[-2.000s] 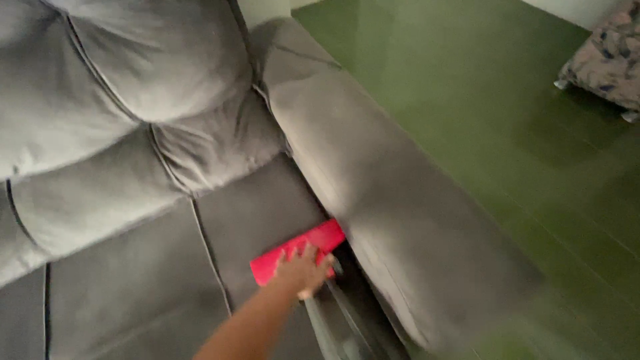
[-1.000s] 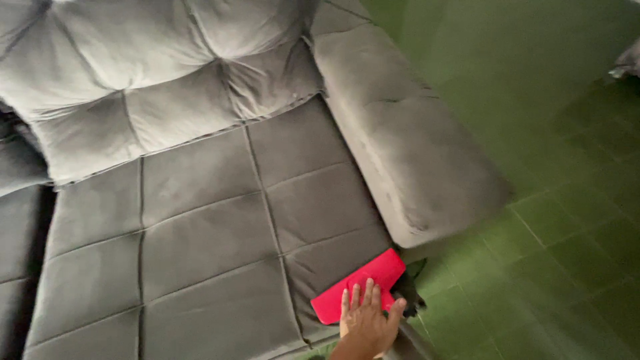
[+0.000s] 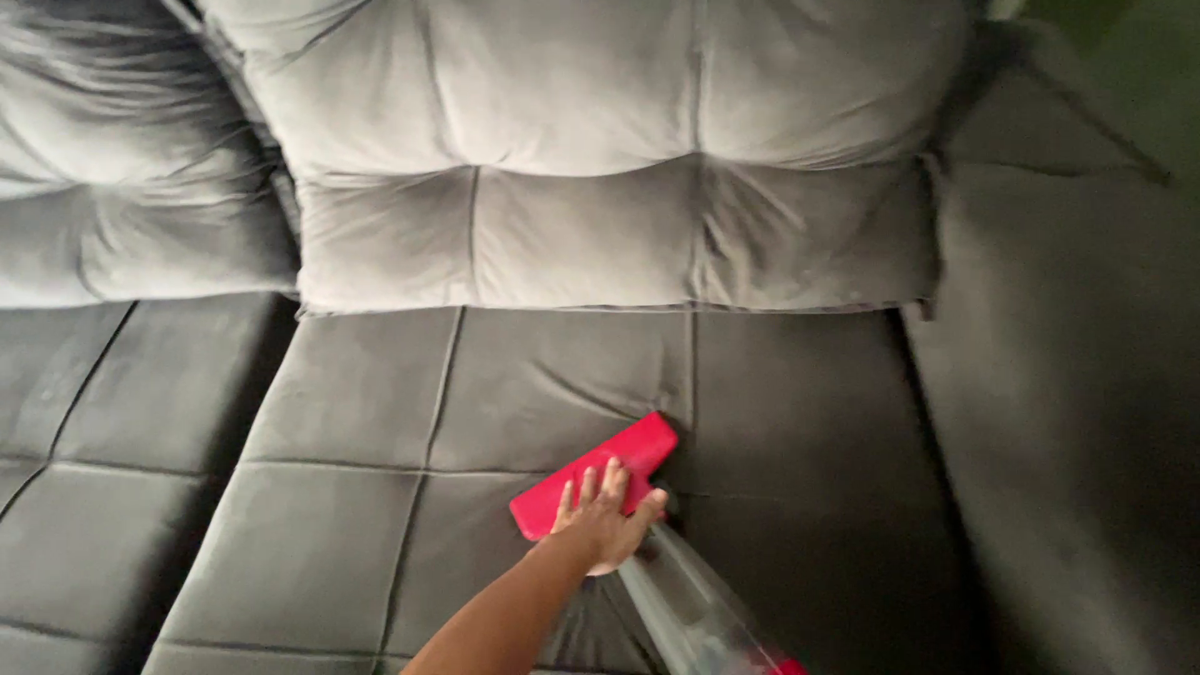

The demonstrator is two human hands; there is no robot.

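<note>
My left hand [image 3: 605,520] lies palm down, fingers spread, on the wide red nozzle [image 3: 595,475] of what looks like an upholstery cleaner or vacuum. The nozzle rests tilted across the dark grey seat cushion [image 3: 328,544] of a sofa, and the fabric creases around it. My thumb is at the nozzle's right side, near its neck. A clear plastic tube or body [image 3: 689,595] runs from there to the bottom edge, where a red part [image 3: 786,667] shows. My right hand is out of view.
A tufted grey back cushion [image 3: 581,234] stands behind the seat. On the right is the padded armrest [image 3: 1059,375]. Another seat section [image 3: 122,403] and back cushion [image 3: 141,178] lie left, past a dark gap. Green floor shows at the top right.
The red nozzle, with my left hand on it, has moved from the seat's front edge by the armrest inward over the cushion. The view has swung left and closer.
</note>
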